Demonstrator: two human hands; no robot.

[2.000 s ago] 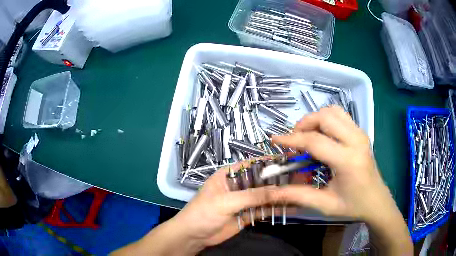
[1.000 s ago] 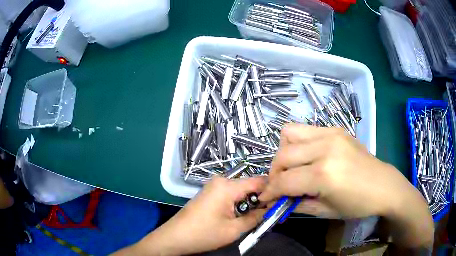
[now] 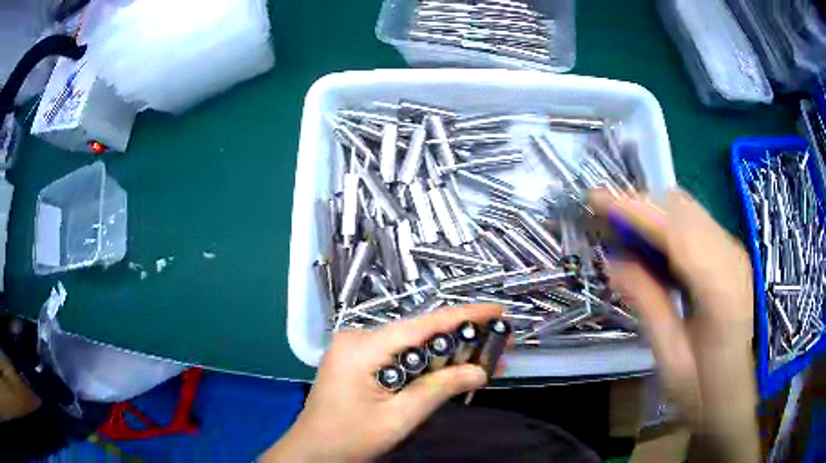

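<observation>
My left hand (image 3: pixel 380 389) holds a row of several steel cylindrical assemblies (image 3: pixel 440 346) at the tray's front edge. Their black ends with pale centres face up towards me. My right hand (image 3: pixel 684 280) is blurred over the right part of the white tray (image 3: pixel 308 217). It holds the blue-handled tool (image 3: pixel 643 246), which is also blurred; its tip cannot be made out. A blurred assembly shows by the right fingertips; I cannot tell if it is held. Loose assemblies (image 3: pixel 421 212) lie heaped in the tray.
A clear packing box (image 3: pixel 480 61) with rows of assemblies stands beyond the tray. A blue bin (image 3: pixel 759 262) of metal parts is at right. A small clear tub (image 3: pixel 81 222), white scraps and a white device box (image 3: pixel 86 113) are at left. Clear boxes (image 3: pixel 725 54) are at back right.
My right hand has moved away from my left hand, rightwards over the tray, with the blue-handled tool. My left hand now shows a fanned row of black ends. The camera view has shifted.
</observation>
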